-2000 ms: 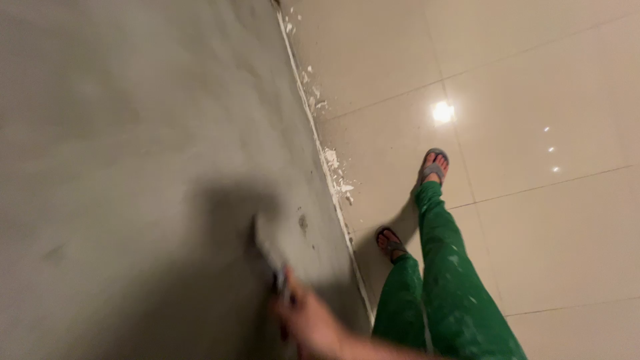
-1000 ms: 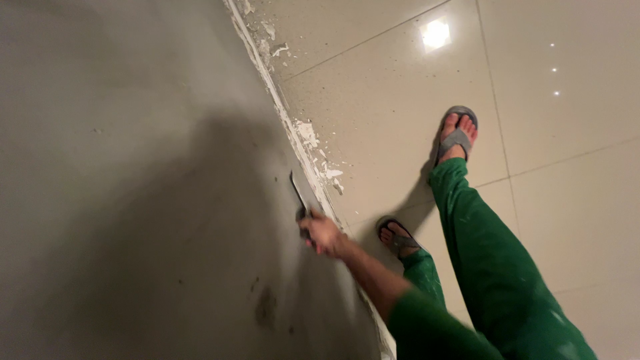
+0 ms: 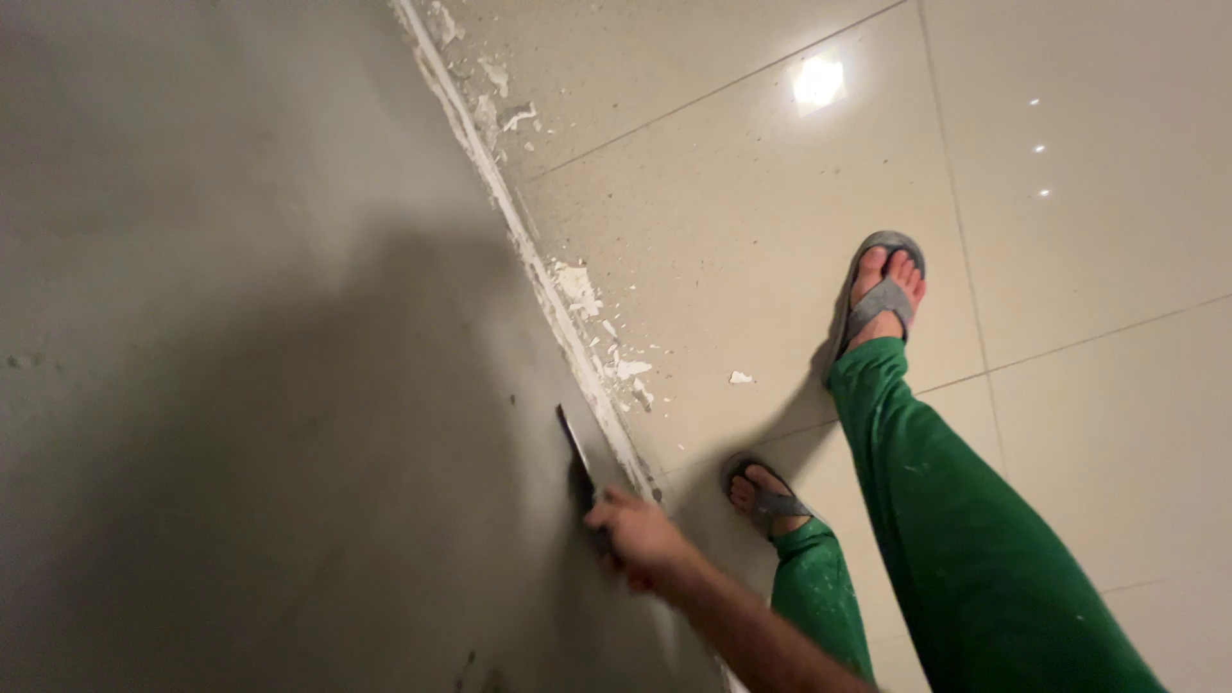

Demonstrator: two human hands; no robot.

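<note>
My right hand [image 3: 630,539] is closed around the dark handle of a scraper or putty knife [image 3: 576,438], whose thin blade lies against or very near the grey wall [image 3: 385,404], close to its lower edge. My fingers hide part of the handle, and the hand is slightly blurred. A rough, whitish strip [image 3: 520,236] runs along the joint of wall and floor. White flakes [image 3: 576,287] lie on the tiles beside it. My left hand is out of the picture.
Beige, glossy floor tiles [image 3: 731,241] reflect a bright light. My right foot in a grey flip-flop [image 3: 881,303] stands on them, with my left foot [image 3: 765,496] nearer the wall. My green trousers [image 3: 948,510] bear pale marks. Small bits of debris dot the floor.
Compared with two seconds ago, the hand and scraper are closer to the joint of wall and floor. The hand stays closed on the handle. The view has shifted.
</note>
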